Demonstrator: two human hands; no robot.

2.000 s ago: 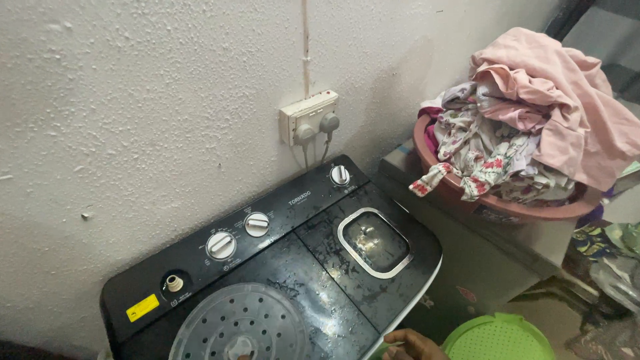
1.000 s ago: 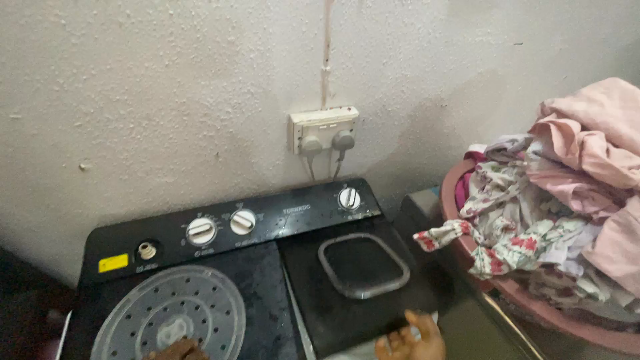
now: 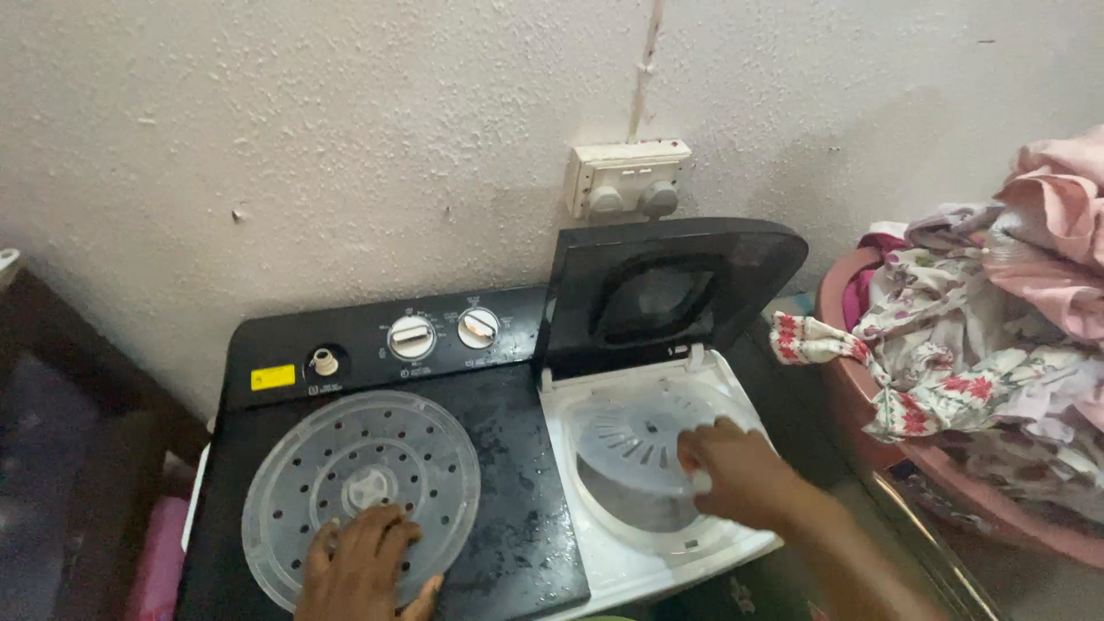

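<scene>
A twin-tub washing machine (image 3: 526, 466) with a black top stands against the wall. My left hand (image 3: 366, 561) rests, fingers spread, on a round clear plastic disc with holes (image 3: 285, 466) that lies on the left lid. The right lid (image 3: 664, 293) is raised and leans back by the wall. Over the opened spin tub (image 3: 638, 517) is my right hand (image 3: 733, 474), blurred, its fingers curled at a slotted translucent inner cover (image 3: 638, 431), which looks tilted; whether they grip it is not clear.
A pink basin (image 3: 837, 379) heaped with clothes (image 3: 949, 345) is close on the right. A wall socket (image 3: 630, 168) with two plugs is behind the machine. Dark furniture (image 3: 69, 457) and a pink object (image 3: 164, 552) are at the left.
The right lid, closed a second ago, is now raised. My right hand has moved from the lid's front edge to over the spin tub. My left hand stays at the disc.
</scene>
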